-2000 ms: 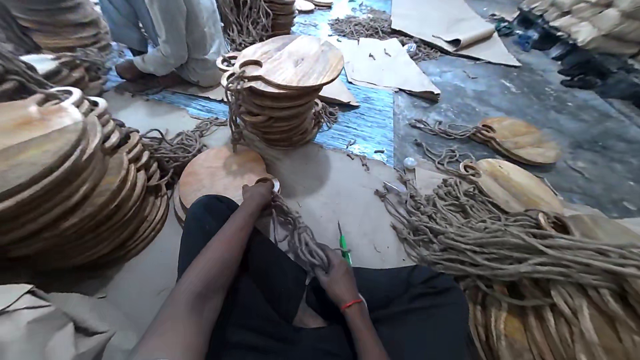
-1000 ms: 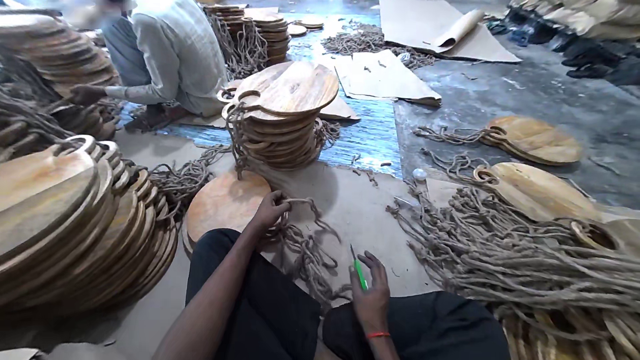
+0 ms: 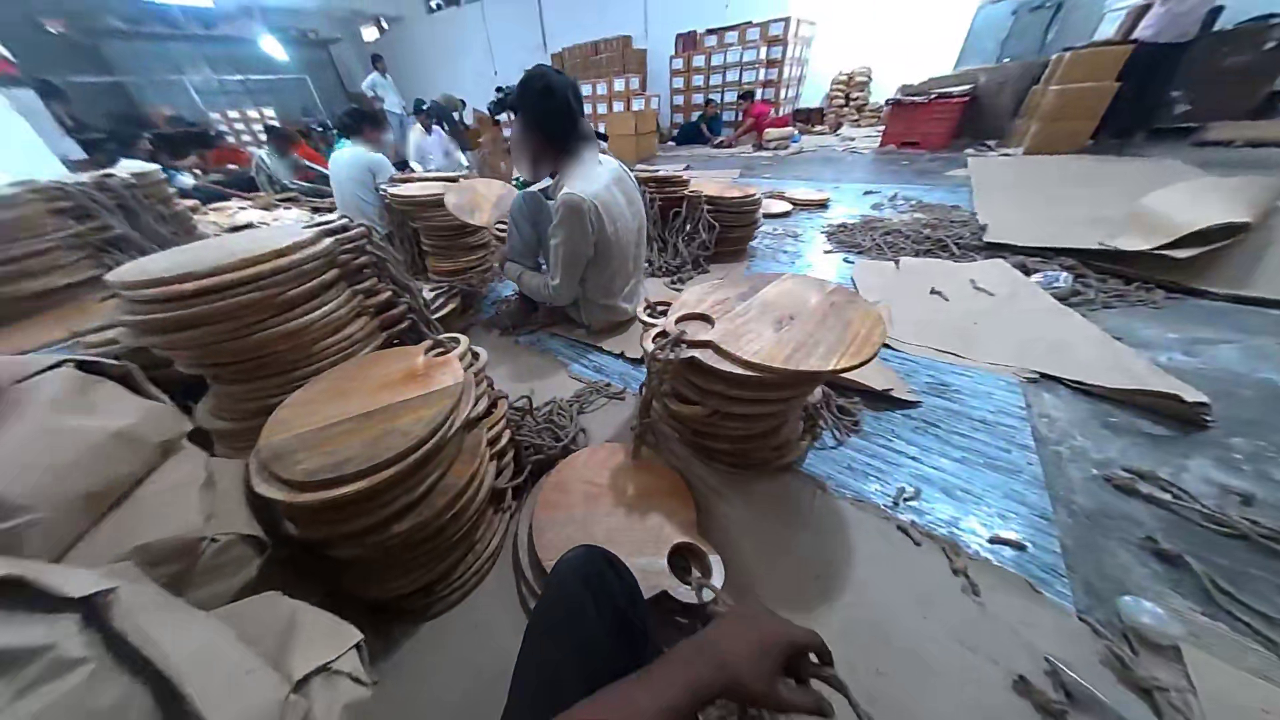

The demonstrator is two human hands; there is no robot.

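Observation:
At the bottom centre, my left hand (image 3: pixel 775 665) grips a grey-brown rope (image 3: pixel 838 690) with its fingers curled. The rope leads to the ring handle of a round wooden board (image 3: pixel 615 505), which lies flat on other boards beside my raised knee. My right hand is out of view. A thin pointed metal blade (image 3: pixel 1078 688) shows at the lower right edge; what holds it is hidden. Behind the board stands a stack of round wooden boards (image 3: pixel 780 320) with ropes hanging at its side.
More board stacks (image 3: pixel 360 420) stand at left, near crumpled brown paper (image 3: pixel 90 460). A person (image 3: pixel 590 220) squats beyond them. Brown paper sheets (image 3: pixel 1020 320), a rope pile (image 3: pixel 905 232) and rope scraps lie on the floor at right. Other people and cartons (image 3: pixel 740 65) are farther back.
The view has swung up and left. My right hand, seen earlier with a green-handled tool, has left the view. My left hand has moved off the board's handle.

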